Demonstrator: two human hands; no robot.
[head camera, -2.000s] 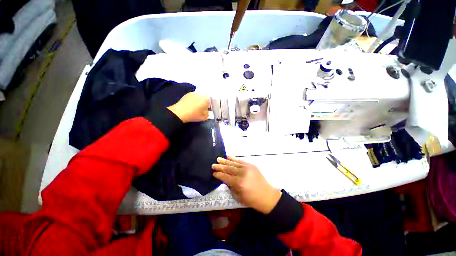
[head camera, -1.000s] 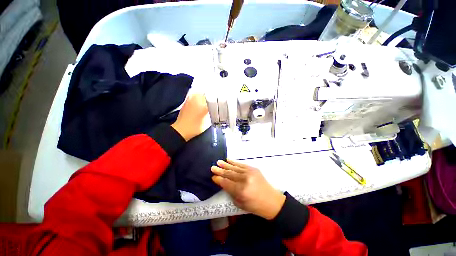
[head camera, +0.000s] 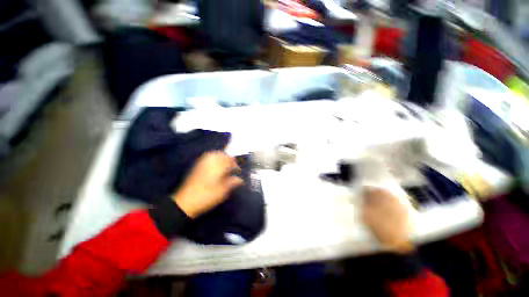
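Observation:
The dark garment piece (head camera: 156, 156) lies heaped on the left of the white table, with a small white edge near its front. My left hand (head camera: 209, 183) is on the cloth, left of the sewing machine's blurred head (head camera: 278, 155). My right hand (head camera: 384, 216) is at the right of the table, left of the dark cut parts (head camera: 432, 185). The frame is strongly blurred, so I cannot tell whether either hand grips anything. The snips do not show; my right hand is about where they lay.
The white table's front edge (head camera: 203, 262) curves across below. The pale blue trough (head camera: 232, 87) runs behind. A dark upright shape (head camera: 426, 58) stands upper right. A cardboard box (head camera: 301, 54) and dark cloth are beyond the table.
My right hand has left the garment's front edge and moved right, towards the snips' place. My left hand sits slightly back from the needle area. The view has tilted up and blurred.

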